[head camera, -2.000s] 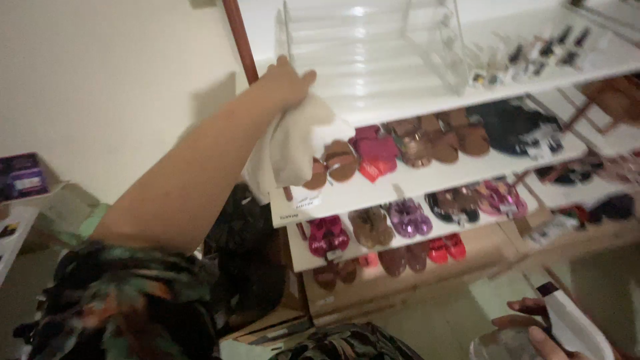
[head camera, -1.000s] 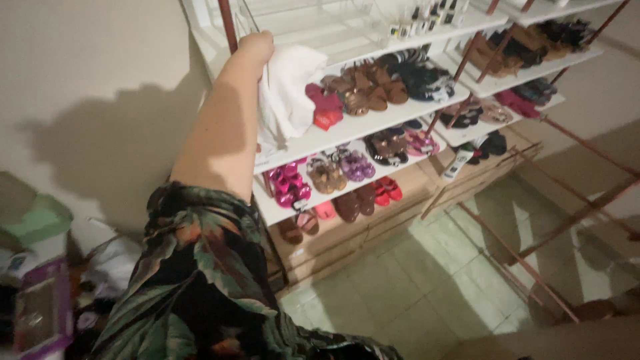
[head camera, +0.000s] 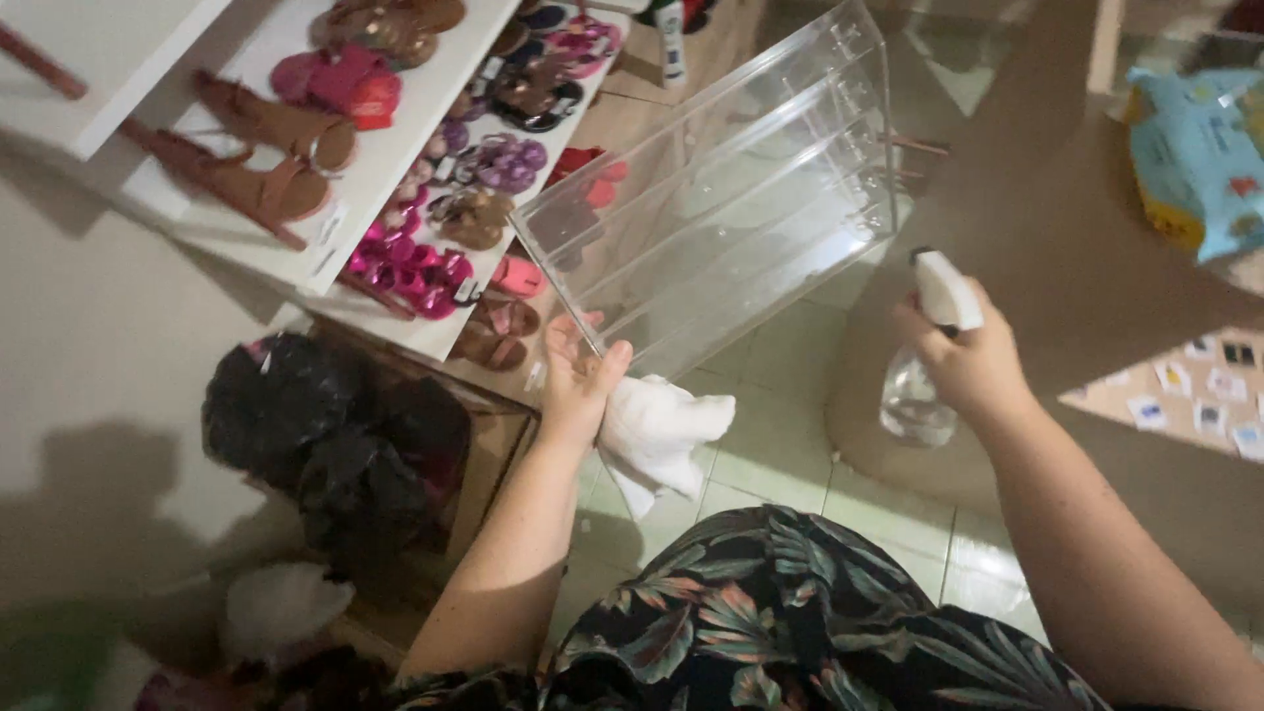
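Observation:
My left hand grips the near corner of a clear acrylic tiered display rack, which is held tilted in the air above the tiled floor. A white cloth hangs from the same hand, below the rack's corner. To the right, my right hand is closed around the neck of a clear spray bottle with a white trigger head. The bottle is upright and apart from the rack, with clear liquid inside. Part of my left hand's fingers is seen behind the clear rack.
White shelves with several pairs of sandals stand at upper left. Black plastic bags are at left, near a cardboard box. A blue and yellow package is at upper right, above a surface with small cards.
The clear rack, on the upper shelf a second ago, is now off it in my left hand. The view has swung round, and my right hand with the spray bottle is in view again.

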